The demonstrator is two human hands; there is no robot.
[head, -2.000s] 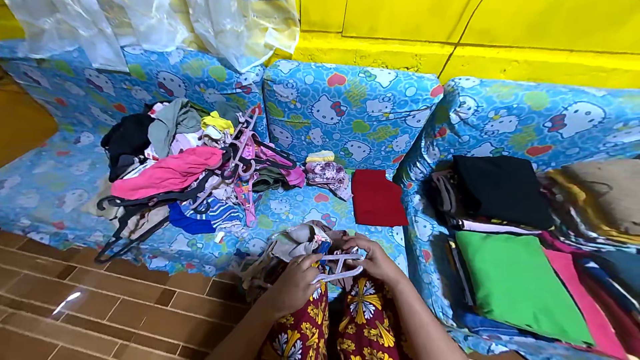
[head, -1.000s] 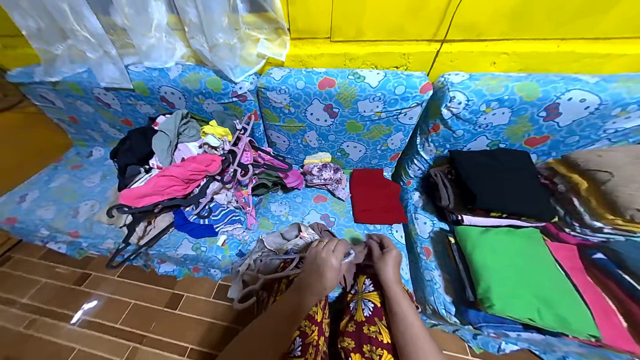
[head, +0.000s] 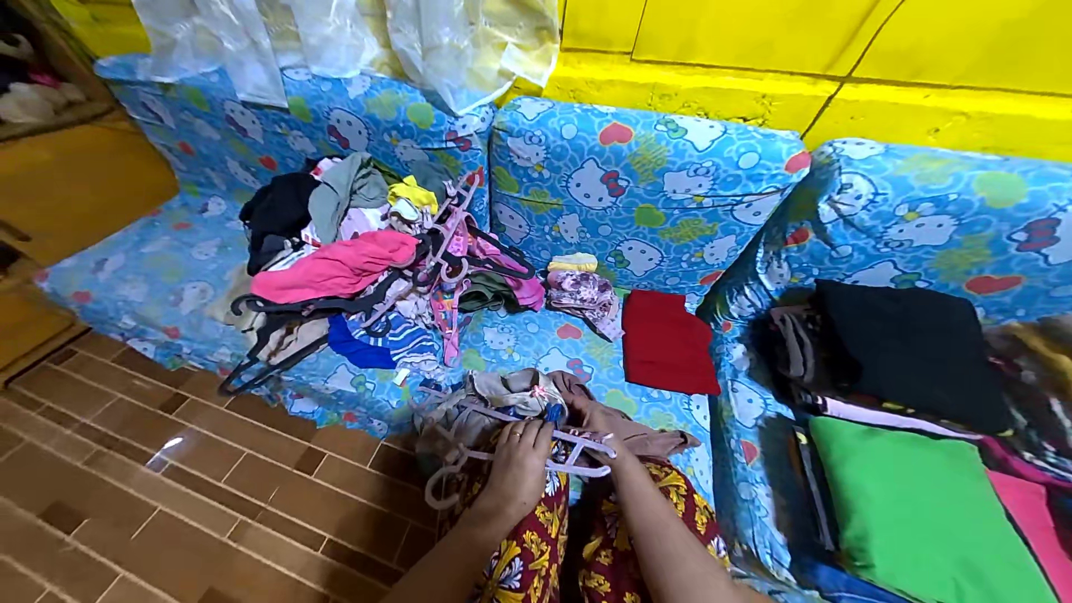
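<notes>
Over my lap, my left hand (head: 521, 459) grips a pale pink plastic clothes hanger (head: 578, 454). My right hand (head: 596, 421) reaches past the hanger's right end into a brownish garment (head: 653, 437); its fingers are partly hidden by cloth. A grey-beige garment (head: 507, 389) lies bunched just beyond my left hand, with more hanger parts among it. Beyond, on the sofa seat, lie a folded red cloth (head: 668, 342) and a small stack of folded floral and yellow clothes (head: 578, 293).
A heap of mixed clothes (head: 335, 268) with black and pink hangers covers the seat at left. Folded stacks, one topped by a green cloth (head: 913, 502), another by a black cloth (head: 913, 347), sit at right. Tiled floor (head: 167, 494) lies below left.
The brownish garment now spreads to the right of my lap. My right hand has moved farther into the cloth, and the pale hanger lies across my lap, under my left hand.
</notes>
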